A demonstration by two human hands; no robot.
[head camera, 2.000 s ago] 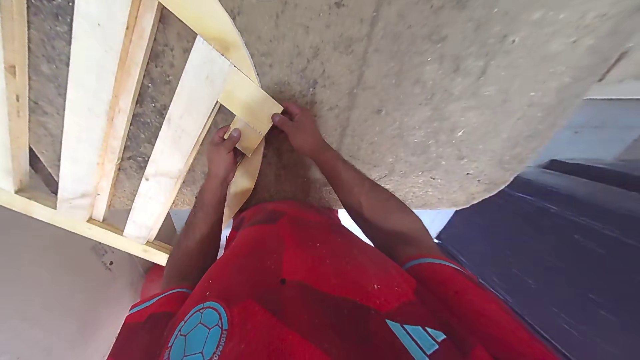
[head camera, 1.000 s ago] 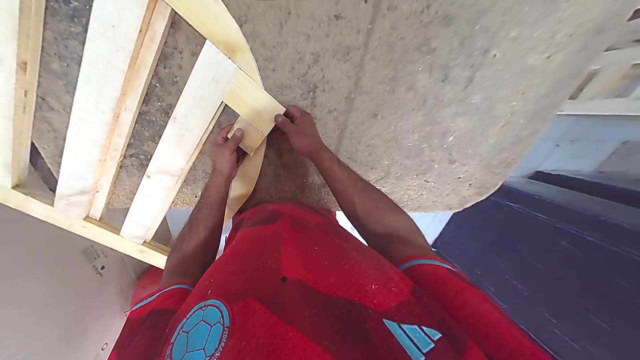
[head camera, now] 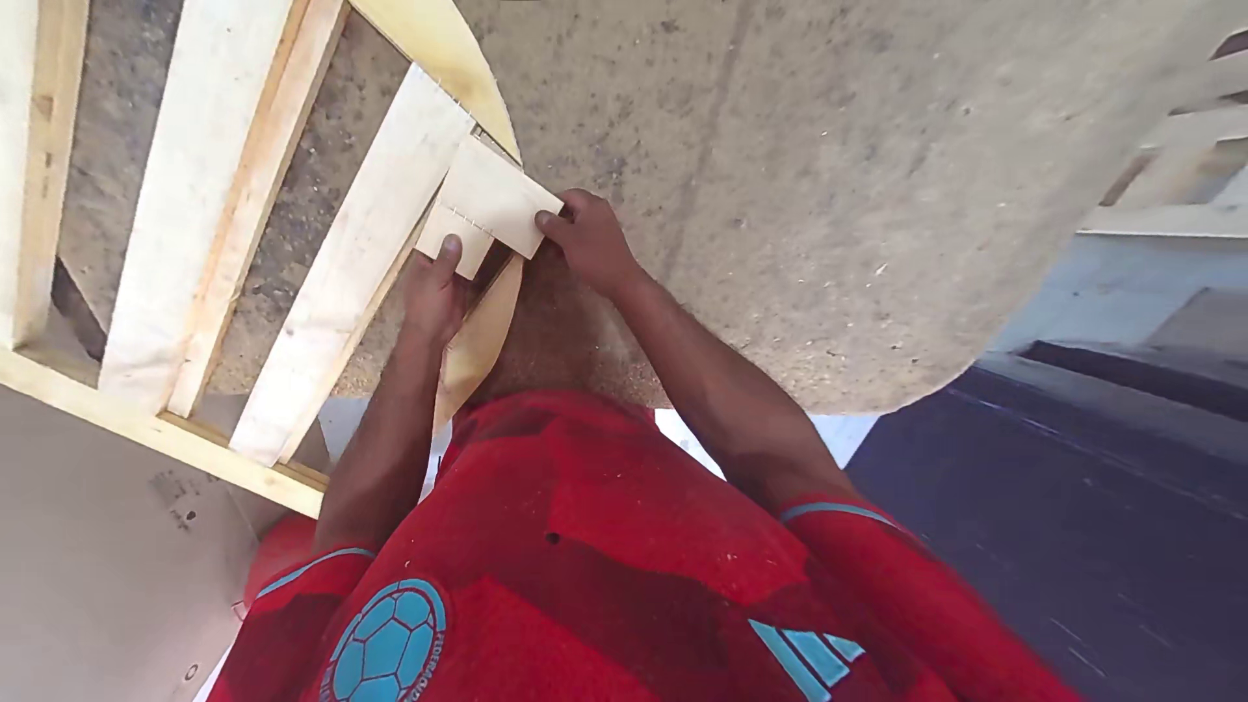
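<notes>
My left hand (head camera: 438, 292) grips a small flat wood piece (head camera: 454, 240), thumb on top and fingers hidden below. My right hand (head camera: 588, 239) pinches the right end of a larger flat wood piece (head camera: 500, 198). The two pieces meet along a jagged line. They lie at the right side of a slatted wooden frame (head camera: 263, 476), beside the end of a pale slat (head camera: 356, 263). A curved thin wood strip (head camera: 487, 327) runs below the pieces, and a curved wood part (head camera: 458, 58) stands above them.
A worn board tabletop (head camera: 829, 175) with a rounded corner carries the frame and scattered wood chips. Dark blue material (head camera: 1053, 507) lies at the lower right. More wooden slats (head camera: 1189, 175) show at the right edge. A pale panel (head camera: 107, 546) is at the lower left.
</notes>
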